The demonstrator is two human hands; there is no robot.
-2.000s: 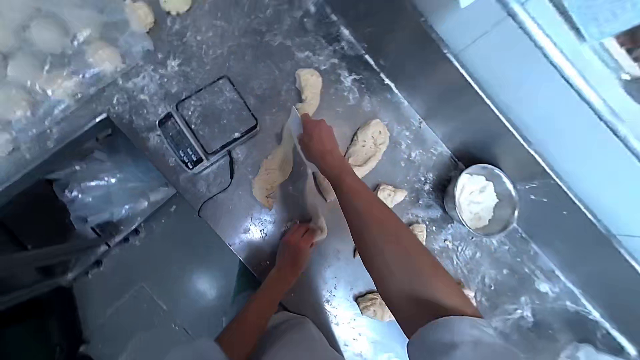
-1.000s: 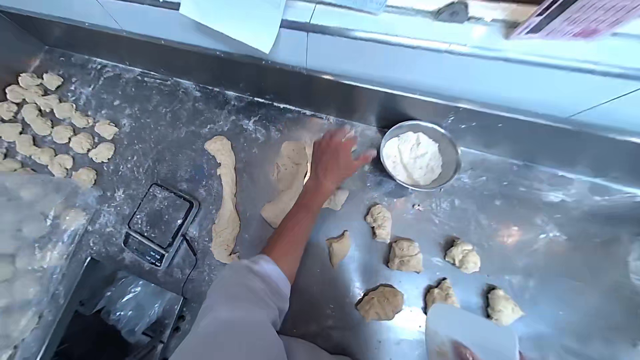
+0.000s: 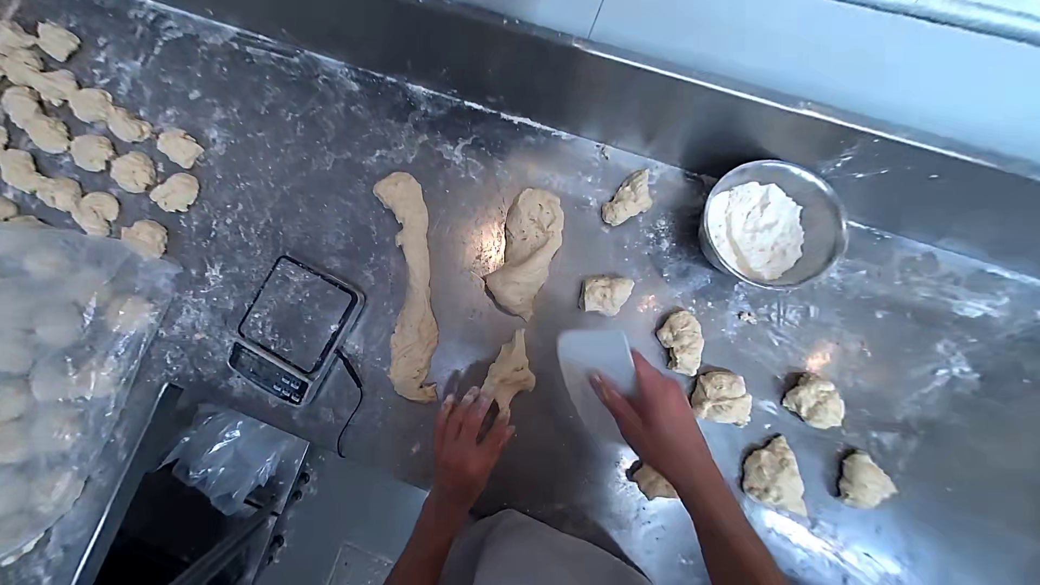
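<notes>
My right hand [image 3: 658, 414] grips a white plastic dough scraper [image 3: 595, 378] above the steel worktop. My left hand [image 3: 467, 443] is at the lower end of a small torn dough piece [image 3: 510, 375], its fingers spread and touching or just over it. A long dough strip [image 3: 414, 292] lies to the left, and a thick folded dough piece [image 3: 528, 248] lies beyond the small one. Cut dough lumps [image 3: 721, 398] are scattered to the right of the scraper. Whether the left fingers pinch the dough is hard to see.
A digital scale [image 3: 301, 321] with a cable stands at left. Many dough portions [image 3: 132, 171] lie at far left, near plastic-covered dough balls [image 3: 57, 357]. A metal bowl of flour [image 3: 768, 223] stands by the raised steel back edge [image 3: 650, 89]. An open drawer with plastic is below.
One second ago one hand reached over the dough near the bowl; now both hands are near the small piece. The scraper has moved left from among the lumps. The view has shifted.
</notes>
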